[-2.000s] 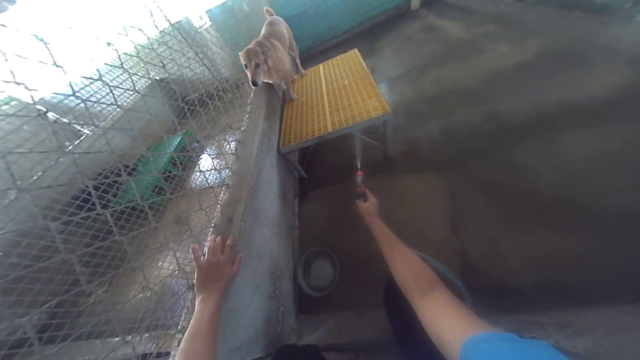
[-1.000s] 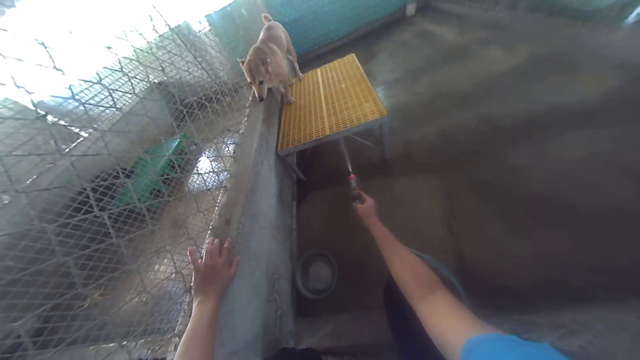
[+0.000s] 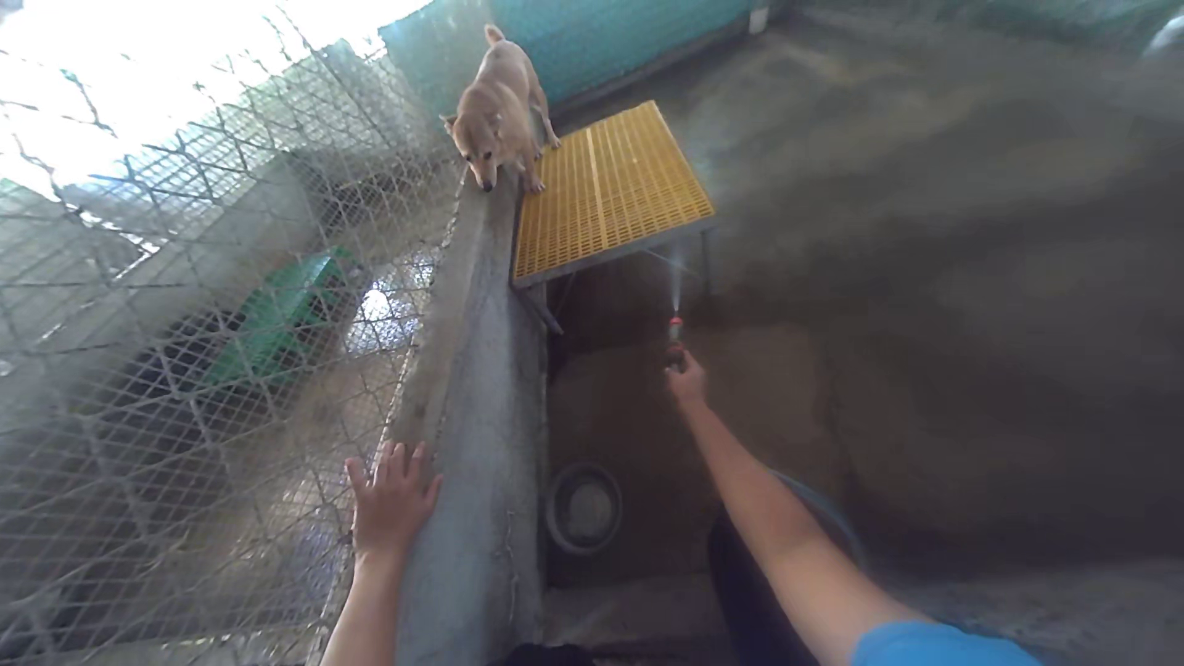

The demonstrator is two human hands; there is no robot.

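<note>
My right hand grips a hose spray nozzle with red parts. A jet of water leaves its tip toward the underside of a yellow slatted platform on metal legs. My left hand lies with fingers spread on top of a low concrete wall, beside the wire mesh fence, and holds nothing. A tan dog stands at the far end of the wall by the platform's corner, its head lowered over the wall top.
A wire mesh fence runs along the wall's left side, with a green plastic object behind it. A round metal bowl rests on the wet floor by the wall. Behind the dog hangs teal sheeting. Part of a hose curves beside my right arm.
The dog has lowered its head toward the wall top. The water jet has shifted a little in direction beneath the platform. My left hand has stayed on the wall.
</note>
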